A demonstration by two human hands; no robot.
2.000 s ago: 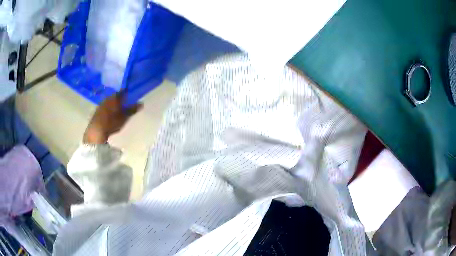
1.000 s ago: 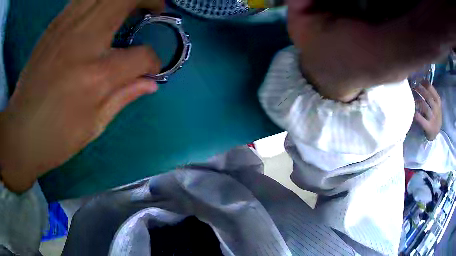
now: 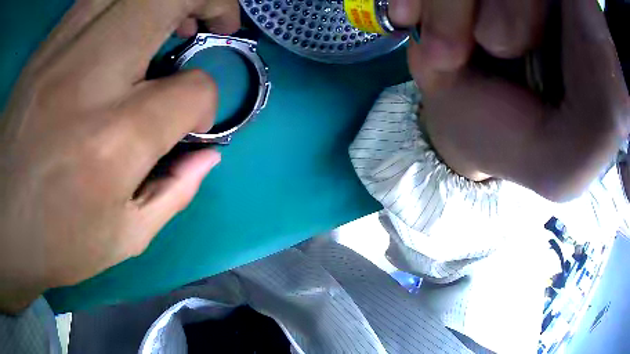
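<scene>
A thin dark metallic watch case ring (image 3: 263, 86) with small lugs is at the upper left, over the green mat. My left hand (image 3: 103, 145) grips its left side, with one finger inside the opening and the thumb just below its lower edge. My right hand (image 3: 514, 114), at the upper right, is closed around the electric screwdriver. The screwdriver's yellow-labelled collar (image 3: 364, 15) lies over the round grey screw plate (image 3: 311, 34), which is full of small holes. The bit is not distinguishable, and the dark handle is mostly hidden by my hand.
The green bench mat (image 3: 297, 166) ends in a slanting edge below my hands. My striped smock and lap lie beyond that edge. Small blurred parts (image 3: 563, 276) show at the lower right.
The view has swung from the blue crate and floor to the bench. My left hand has come to the ring. Over the last second, my left thumb has moved off the ring's lower edge.
</scene>
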